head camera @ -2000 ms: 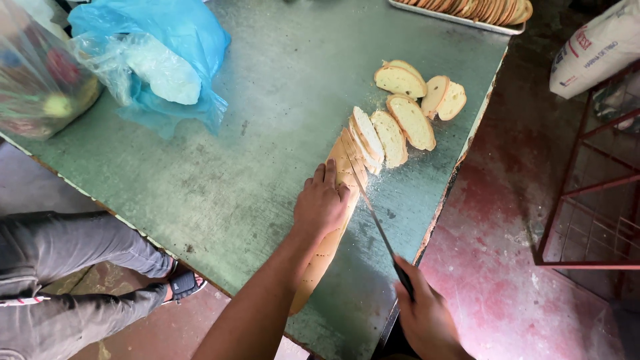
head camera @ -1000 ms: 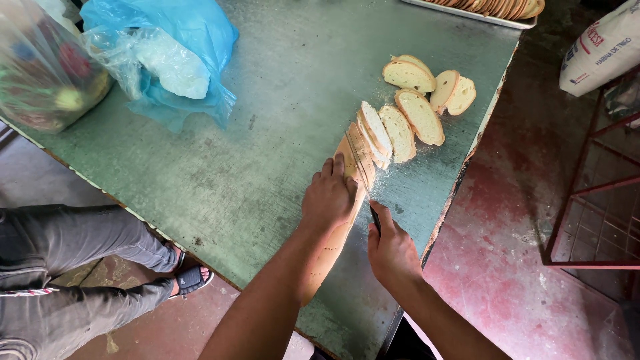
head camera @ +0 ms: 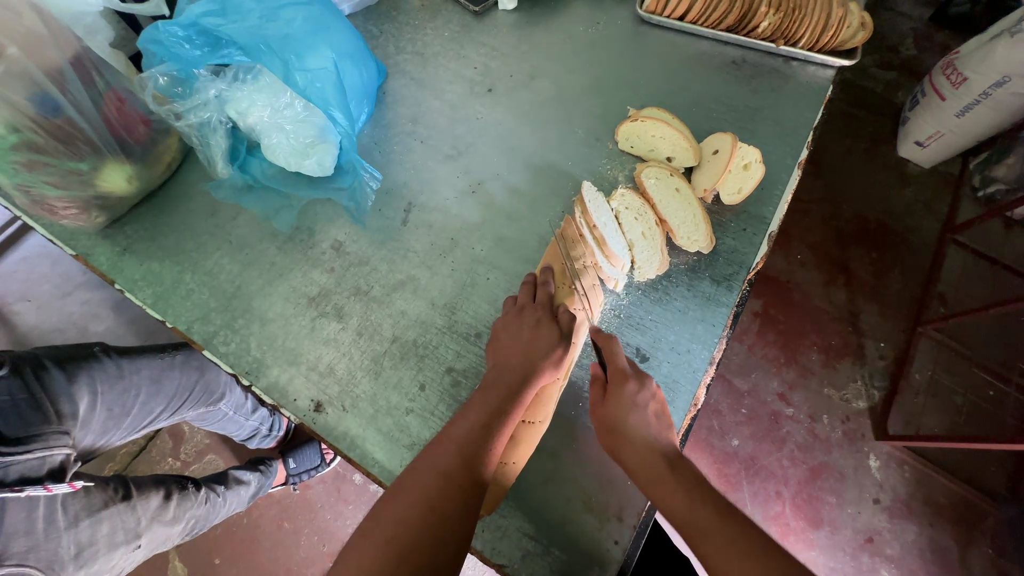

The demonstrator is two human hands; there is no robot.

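Observation:
A long bread loaf (head camera: pixel 534 424) lies on the green tabletop (head camera: pixel 448 160), pointing away from me. My left hand (head camera: pixel 530 328) presses on the loaf near its cut end, fingers on the crust. In my right hand (head camera: pixel 636 400) is a knife (head camera: pixel 574 276), its thin blade set across the loaf just beyond my left fingertips. Beside the cut end lean a few thin slices (head camera: pixel 606 228), and more bread slices (head camera: pixel 676 208) lie flat or overlapping to the upper right. White crumbs are scattered near them.
A metal tray (head camera: pixel 744 40) of sliced bread sits at the far right corner. At the left are a blue plastic bag (head camera: pixel 320 64) and a filled clear bag (head camera: pixel 88 144). A person in gray pants (head camera: pixel 160 400) stands at the left edge. A flour sack (head camera: pixel 968 88) and red metal rack (head camera: pixel 920 328) are right.
My right hand, lower and farther from the loaf two seconds ago, is now close beside it with the knife. My left hand remains on the loaf.

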